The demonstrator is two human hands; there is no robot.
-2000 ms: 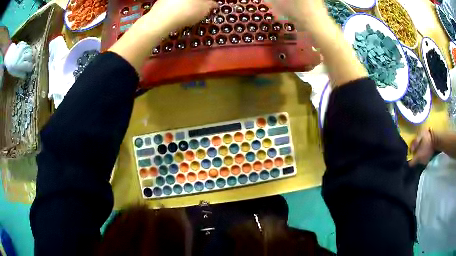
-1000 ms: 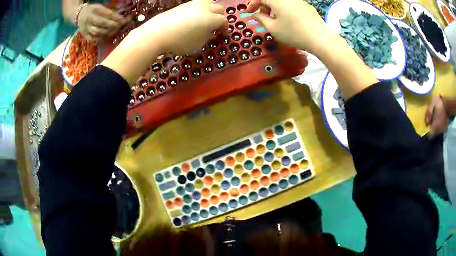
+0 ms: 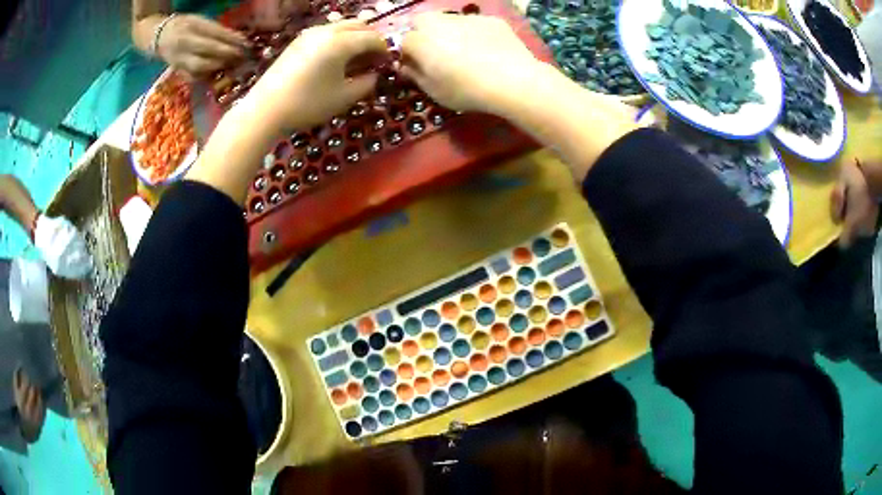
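Note:
The red fixture (image 3: pixel 338 193) lies tilted across the top of the view, with rows of round holes with shiny centres. My left hand (image 3: pixel 324 72) and my right hand (image 3: pixel 464 60) are both over it, their fingertips close together near the top centre. Something small and pale shows between the fingertips; I cannot tell which hand grips it. The sample keyboard (image 3: pixel 464 334), pale with multicoloured round keys and a long dark bar, lies nearer me on the yellow top.
Dishes hold orange pieces (image 3: pixel 166 131), green pieces (image 3: pixel 704 68) and grey-blue pieces (image 3: pixel 740 179). Dark green pieces (image 3: pixel 580 43) lie beside the fixture. A tub of black pieces (image 3: pixel 259 396), a dark strip (image 3: pixel 290 271) and a brown tray (image 3: pixel 73 334) are left. Other people's hands (image 3: pixel 198 43) reach in.
Both hands have moved left in view over the fixture and come together. The keyboard appears slightly further right than a second ago. Another person's gloved hand now shows at the left tray.

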